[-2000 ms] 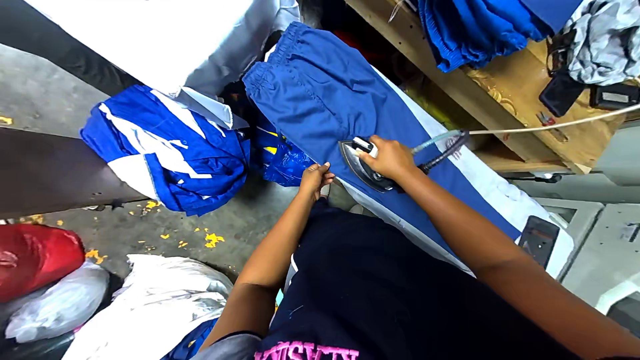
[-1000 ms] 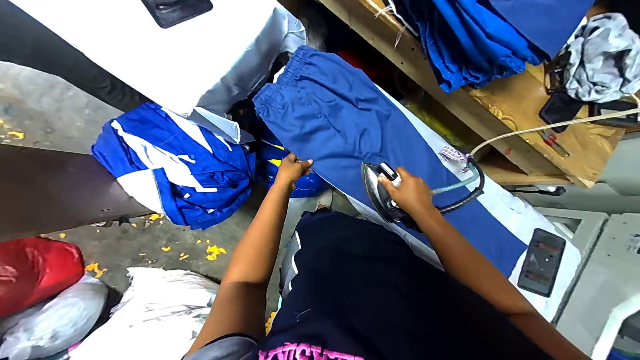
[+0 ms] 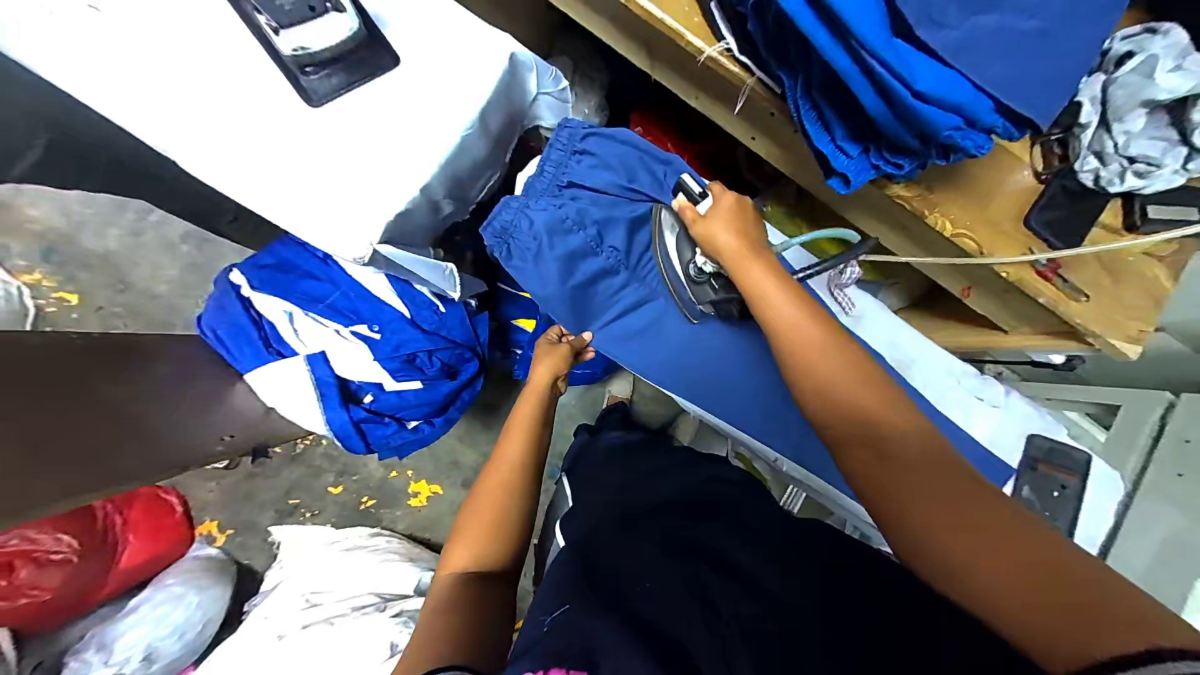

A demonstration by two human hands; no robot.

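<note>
Blue trousers (image 3: 750, 375) with a gathered elastic waistband lie lengthwise on a narrow white-covered ironing board (image 3: 937, 361). My right hand (image 3: 727, 225) is closed around the handle of an electric iron (image 3: 689, 267), whose soleplate rests on the upper part of the trousers, below the waistband. A cord and a pale hose run from its rear to the right. My left hand (image 3: 561, 356) is at the near edge of the trousers, thumb and fingers pinched on the cloth edge, as far as can be seen.
A black iron rest (image 3: 1052, 483) lies at the board's right end. Blue-and-white garments (image 3: 356, 347) hang in a heap at left. Behind stand a white-covered table (image 3: 375, 141) with another iron (image 3: 309, 37) and a wooden shelf (image 3: 984, 244) with folded blue clothes (image 3: 872, 94). Sacks lie lower left.
My right hand has moved the iron up the trousers toward the waistband since one second ago. My left hand stays by the near edge. More of the white table shows.
</note>
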